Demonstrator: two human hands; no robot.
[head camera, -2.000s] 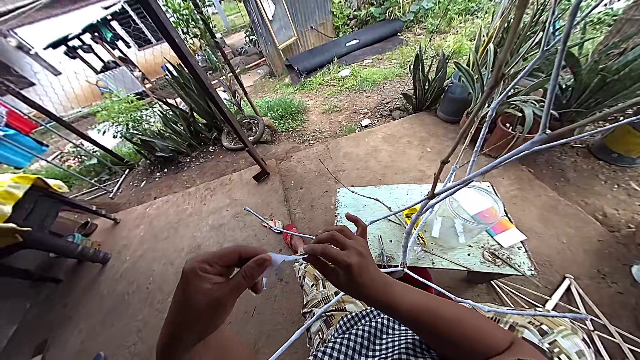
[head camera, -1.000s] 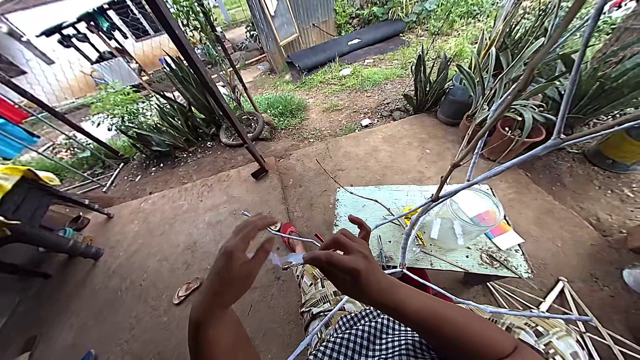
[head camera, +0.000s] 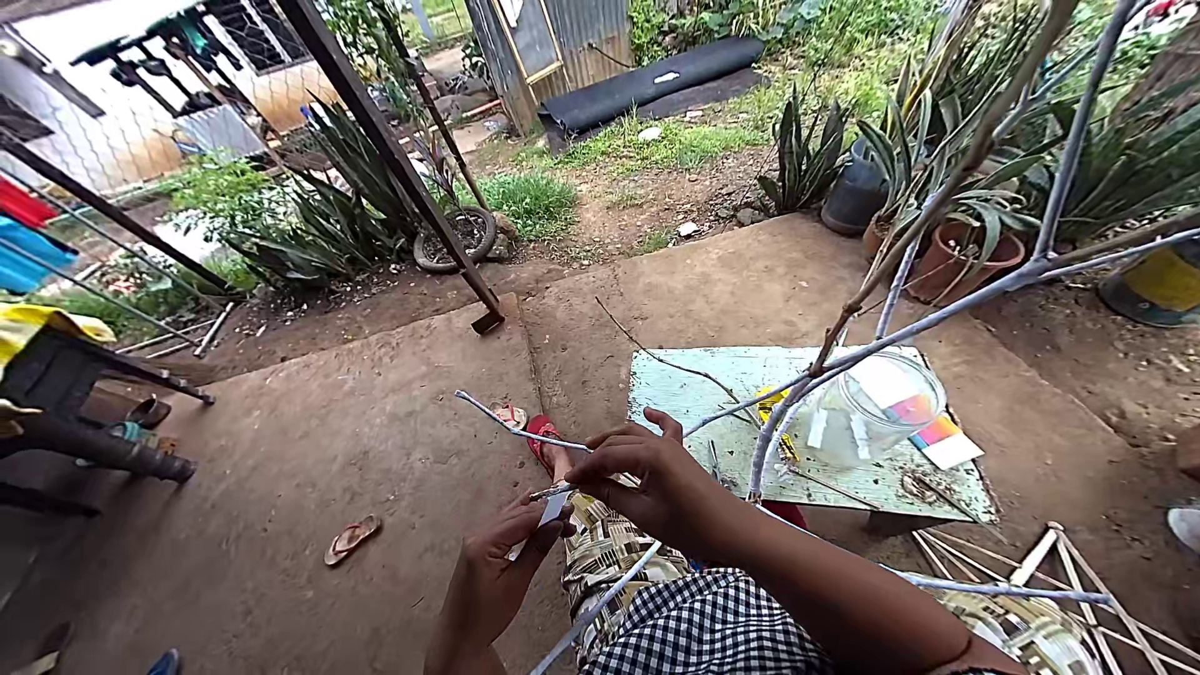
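Observation:
A tree branch, its limbs partly wrapped in whitish strip (head camera: 947, 305), rises over my lap and spreads to the upper right. My right hand (head camera: 633, 469) grips a thin twig of it, whose wrapped tip (head camera: 483, 405) points up to the left. Just below, my left hand (head camera: 514, 548) pinches a short white strip (head camera: 555, 507) that reaches the twig end at my right fingertips. On the pale green low table (head camera: 661, 380) to the right stand a clear plastic jar (head camera: 858, 422) with white pieces in it, a yellow packet (head camera: 776, 405) and a multicoloured card (head camera: 945, 442).
A brown sandal (head camera: 353, 540) lies on the concrete floor at left. A metal post (head camera: 403, 178) stands ahead. Potted plants (head camera: 966, 253) line the right side. Thin sticks joined in a frame (head camera: 1059, 553) lie at lower right. A dark chair (head camera: 56, 394) is at far left.
My left hand has dropped from beside and above the twig to below it, holding the white strip there. My right hand has stayed at the twig.

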